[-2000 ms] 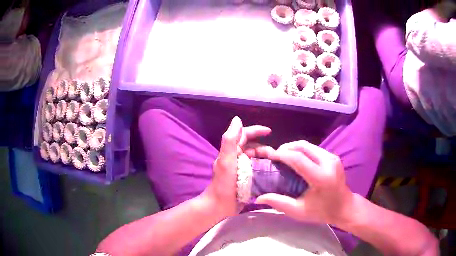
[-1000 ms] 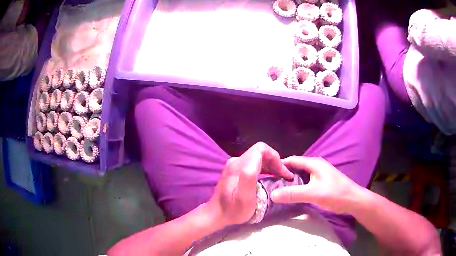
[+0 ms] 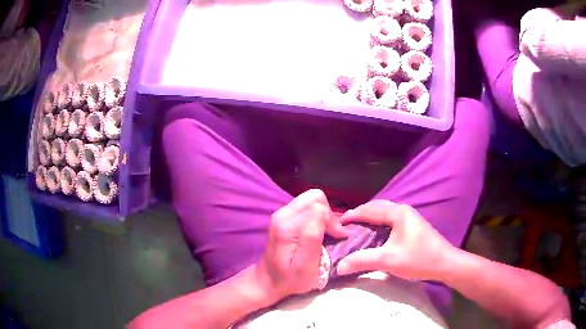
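Observation:
Above my lap I hold a dark purple banded tubular body point(image 3: 350, 246) with a pale toothed ring point(image 3: 323, 268) at its left end. My left hand point(image 3: 297, 241) is closed around the ring end and hides most of the ring. My right hand point(image 3: 411, 243) grips the tubular body from the right, thumb below and fingers above. The fingertips of both hands are close together over the part. Whether the ring is fixed to the body cannot be told.
A large purple tray point(image 3: 289, 110) lies beyond my knees, with toothed rings point(image 3: 413, 96) along its right side on a white liner point(image 3: 257, 51). A side tray point(image 3: 135, 160) at left holds rows of notched pieces point(image 3: 83, 185). A person point(image 3: 556, 90) sits at right.
Both hands have come down closer to my lap. My left hand, spread flat against the ring earlier, is now curled over it. The trays have shifted slightly left and up in view.

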